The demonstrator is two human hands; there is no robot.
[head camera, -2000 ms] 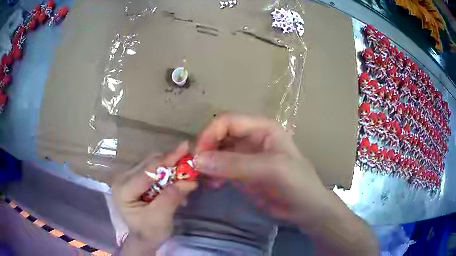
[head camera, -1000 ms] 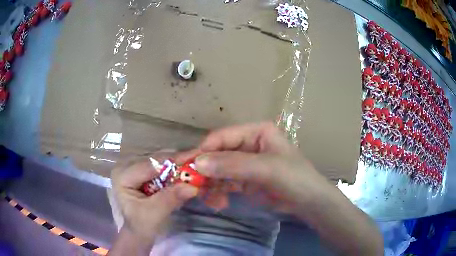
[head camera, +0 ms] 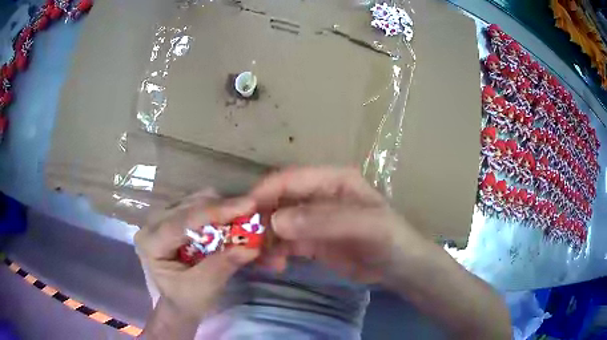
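Observation:
My left hand holds a red-headed figurine in front of my body, with its head towards my right hand. A small white part shows on the red head. Another red and white piece shows in the palm, partly hidden by the fingers. My right hand is just right of the head, bare and blurred, thumb and fingers curved; some blurred red shows below its fingers. I cannot tell if it holds that red. A small white glue pot stands on the cardboard.
A pile of small white parts lies at the cardboard's far right. Rows of red-topped figurines stand on the metal at right. Loose red figurines lie at far left. Shiny tape runs over the cardboard. Orange pieces show top right.
My right fingers have come off the figurine's head and now sit slightly apart from it. The white part on the head is now uncovered. My left hand still holds the figurine.

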